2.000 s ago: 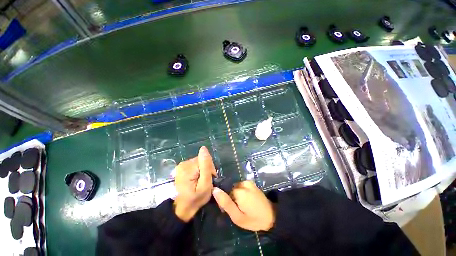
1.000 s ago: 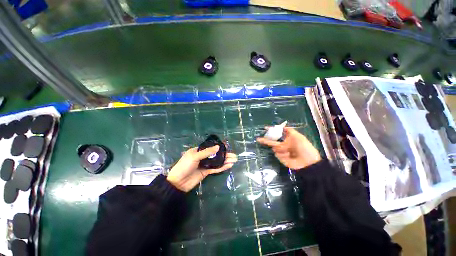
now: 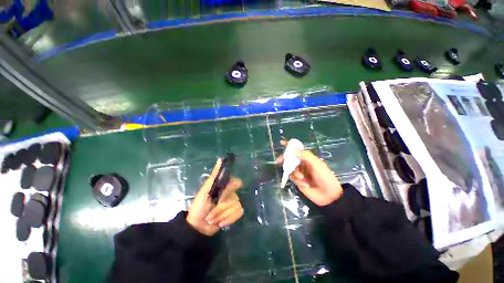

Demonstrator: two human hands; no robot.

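My left hand (image 3: 213,207) holds a round black housing (image 3: 222,178) turned on its edge, so its faces hardly show. My right hand (image 3: 316,178) holds a small white glue bottle (image 3: 291,157) with its thin nozzle pointing down, to the right of the housing and apart from it. Both hands are bare, above the clear blister tray (image 3: 166,172) on the green bench. Another black housing (image 3: 109,189) with a pale ring lies on the bench to the left.
A green conveyor (image 3: 182,66) beyond the blue edge carries several spaced housings. Stacked trays of black discs (image 3: 41,178) stand at the left. A printed paper sheet (image 3: 442,160) with discs on it covers the right stack. A metal post (image 3: 55,83) stands at the upper left.
My hands were together over the tray at first. The bottle, then lying on the tray, is now in my right hand, nozzle turned down. The left hand has tilted the housing from flat to edge-on.
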